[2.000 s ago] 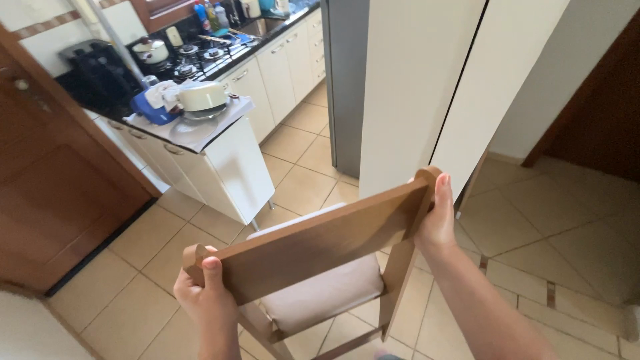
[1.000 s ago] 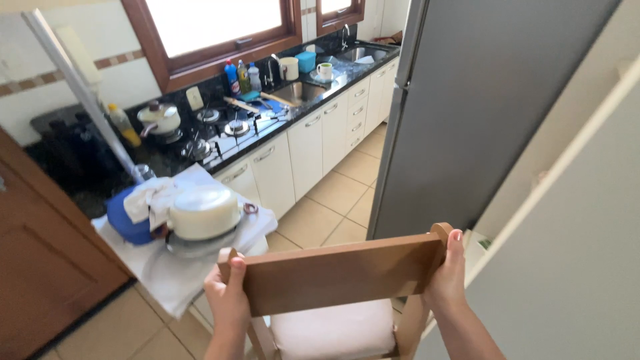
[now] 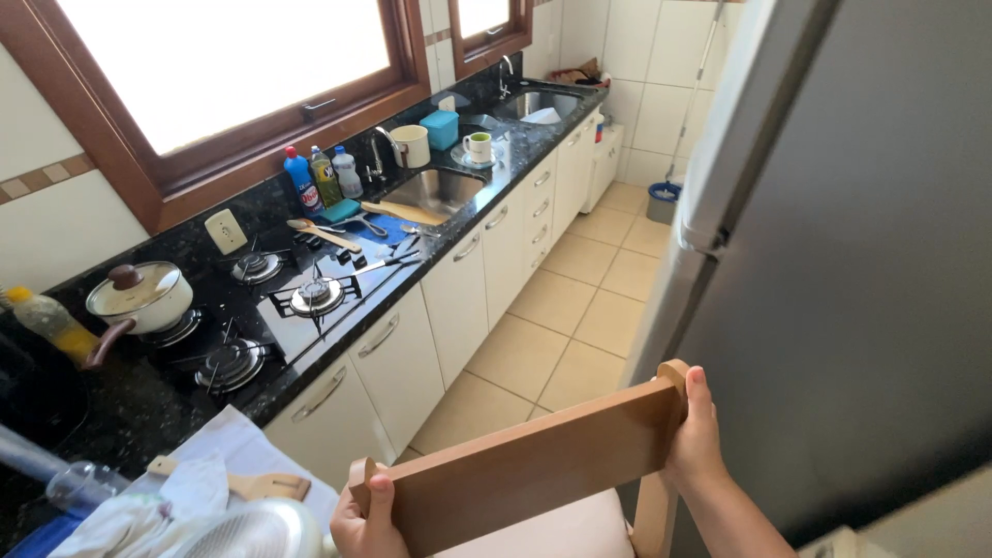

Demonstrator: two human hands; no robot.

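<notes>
A wooden chair (image 3: 535,465) with a pale seat cushion (image 3: 550,531) is at the bottom centre, its backrest tilted in view. My left hand (image 3: 368,515) grips the left post of the backrest, with the thumb on the near face. Around the right post is my right hand (image 3: 697,442), thumb near the top. The chair's legs are out of view. Close to my left hand lie a white cloth (image 3: 225,442), a wooden spatula (image 3: 271,486) and a metal lid or pan (image 3: 256,535), partly cut off by the frame.
A grey refrigerator (image 3: 837,256) stands close at the right. Along the left runs a black stone counter (image 3: 298,380) with a gas cooktop (image 3: 318,297), a lidded pot (image 3: 139,298), bottles (image 3: 304,182) and two sinks (image 3: 438,194). Floor tiles (image 3: 519,353) lead to a bucket (image 3: 663,203).
The chair, held in both hands, has moved forward into the kitchen, between counter and refrigerator. The view has swung toward the cooktop and sinks. Both hands keep their hold on the backrest.
</notes>
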